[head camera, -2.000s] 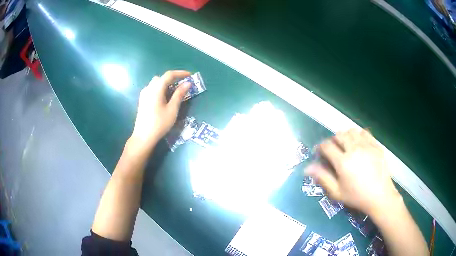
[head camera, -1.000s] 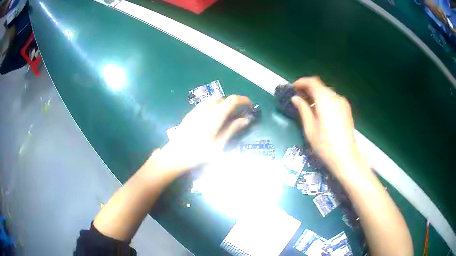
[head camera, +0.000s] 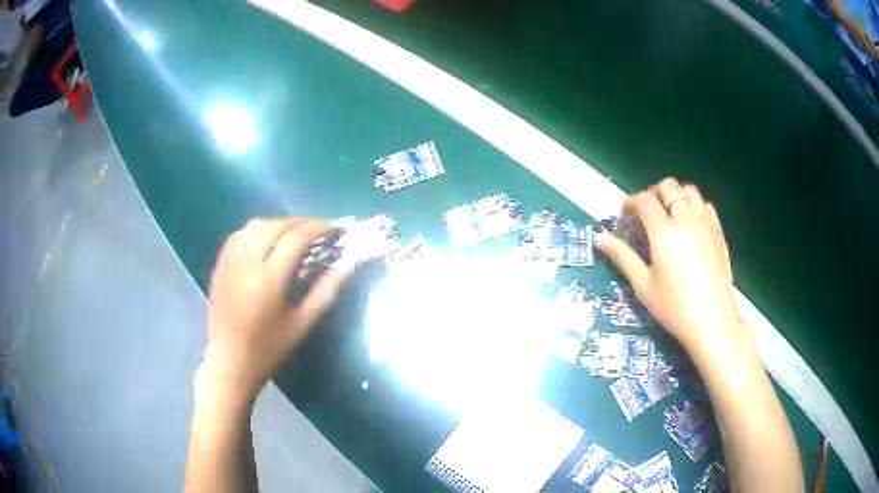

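Small blue-and-silver circuit boards lie on the green bench. One board (head camera: 409,167) lies alone at the upper middle, another (head camera: 482,219) lies below and right of it. Several overlap in a group at the right (head camera: 617,354). My left hand (head camera: 265,289) is at the left, its thumb and fingers around boards (head camera: 366,238) near the glare. My right hand (head camera: 679,255) is over the right group by the white strip, fingers curled at dark boards partly hidden under them. Strong glare hides the middle of the bench.
A white pad (head camera: 506,448) with a toothed edge lies at the bottom middle. A white strip (head camera: 463,91) crosses the bench. A thin orange item (head camera: 821,469) is at the lower right. A red object (head camera: 73,82) is at the far left. Part of a person (head camera: 853,34) shows top right.
My left hand has moved back left and down from the middle. My right hand has moved right and down from the strip's middle. More boards now lie spread between the hands.
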